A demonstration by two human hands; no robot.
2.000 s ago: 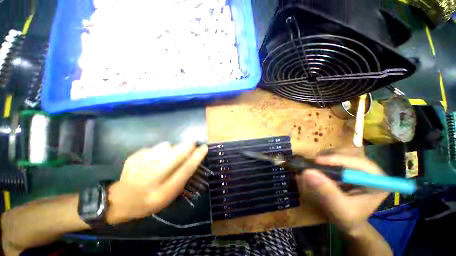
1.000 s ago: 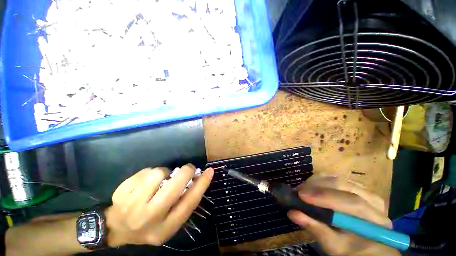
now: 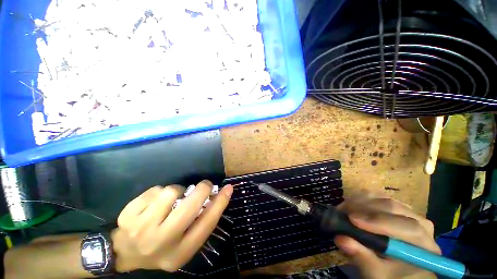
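The black PCB panel (image 3: 289,218) lies on a scorched tan board, its ribbed strips running across. My left hand (image 3: 169,226) is at the panel's left edge, fingers closed on small white leaded parts (image 3: 191,190); thin wire legs stick out below the fingers. Its index fingertip touches the panel's upper left corner. My right hand (image 3: 381,234) holds the soldering iron (image 3: 414,255) by its black grip, blue handle to the lower right. The iron's tip is over the panel's upper left part, just right of my left fingertip; contact cannot be told.
A blue parts bin (image 3: 218,122) heaped with white parts stands at the upper left. A fume extractor (image 3: 392,65) with a wire grille is at the upper right. A pale stick (image 3: 434,146) crosses a round cup below it. A solder spool (image 3: 16,201) stands at far left.
The view has come closer to the bench. The iron's tip has moved slightly right since one second ago. My left hand has stayed at the panel's left edge.
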